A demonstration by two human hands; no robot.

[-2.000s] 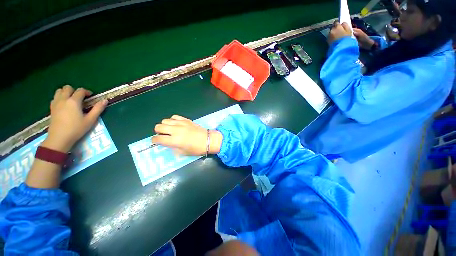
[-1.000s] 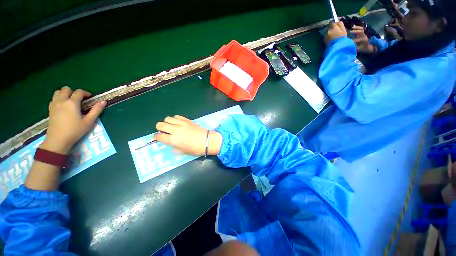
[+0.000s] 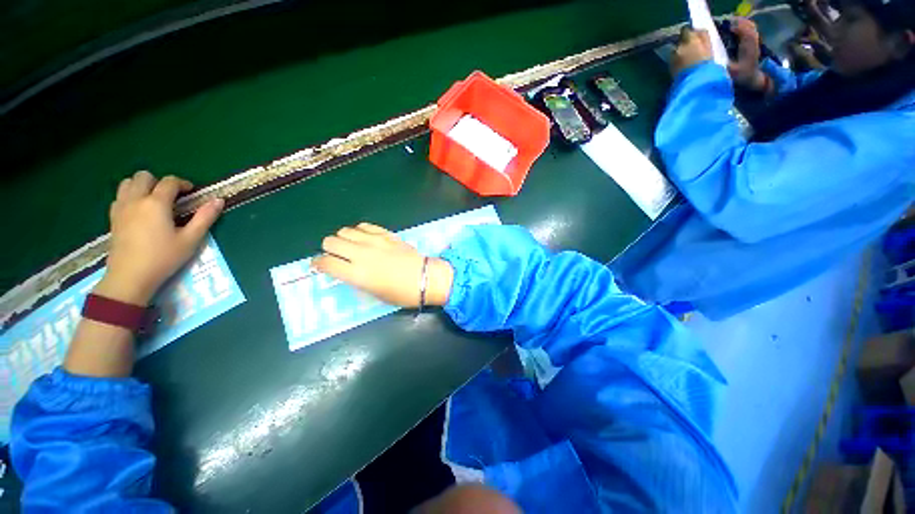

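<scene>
A pale blue adhesive sticker sheet (image 3: 309, 313) with whitish block shapes lies on the dark green bench. My right hand (image 3: 373, 265) rests over its middle, fingers bent, with the thin dark tip of tweezers (image 3: 297, 280) showing left of the fingertips. A second, longer sticker sheet (image 3: 191, 301) lies at the left, partly under my left wrist. My left hand (image 3: 150, 229) lies palm down on the worn belt edge rail (image 3: 331, 153), fingers over it, holding nothing, with a dark red band at the wrist.
An open red parts bin (image 3: 485, 179) with white labels or paper inside stands beyond my right hand. Black-edged electronic units (image 3: 568, 115) and a white strip sheet (image 3: 627, 169) lie right of it. A neighbouring worker in a blue smock (image 3: 783, 191) sits at the right, holding a white strip.
The view has shifted slightly, so the bench things appear a little to the right. My hands stay in much the same places. The neighbour's hands and white strip have moved a little.
</scene>
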